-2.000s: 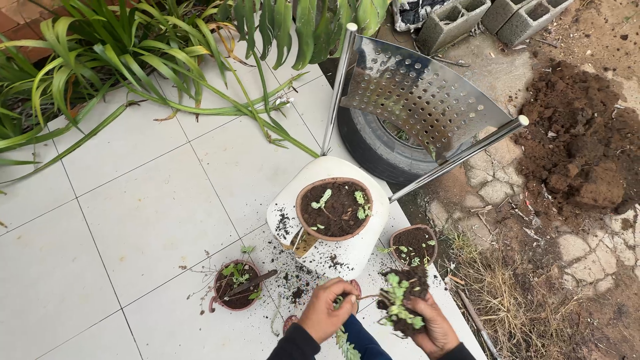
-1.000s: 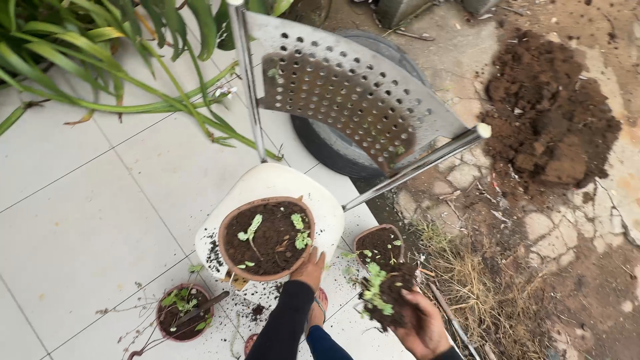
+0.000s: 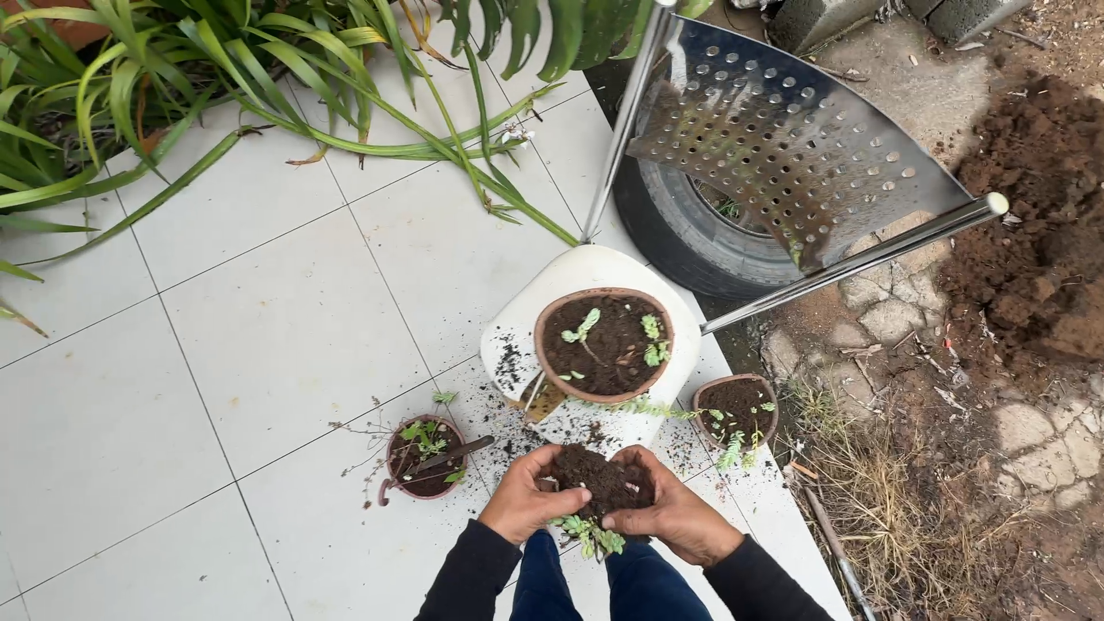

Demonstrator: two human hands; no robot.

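Between my left hand (image 3: 533, 496) and my right hand (image 3: 677, 509) is a clump of dark soil (image 3: 599, 481), gripped from both sides. Green succulent leaves (image 3: 591, 535) hang from its lower side, over my legs. Just beyond my hands, an oval clay pot (image 3: 604, 345) of soil with small succulent cuttings stands on the white seat of a chair (image 3: 517, 328). A small round pot (image 3: 427, 457) with sprigs and a dark narrow tool (image 3: 453, 459) lying across it is left of my left hand. A smaller pot (image 3: 736, 412) with soil and trailing succulents sits to the right.
The chair's perforated metal backrest (image 3: 776, 147) rises over a tyre (image 3: 690, 233). Loose soil is scattered on the seat and white tiles (image 3: 285, 371). Long-leaved plants (image 3: 172, 78) spread at the upper left. Dry grass (image 3: 862, 466), a soil heap (image 3: 1035, 224) and concrete blocks (image 3: 819, 21) lie right.
My left hand has left the rim of the oval pot and now holds the soil clump together with my right hand. The clump has moved left, in front of my legs.
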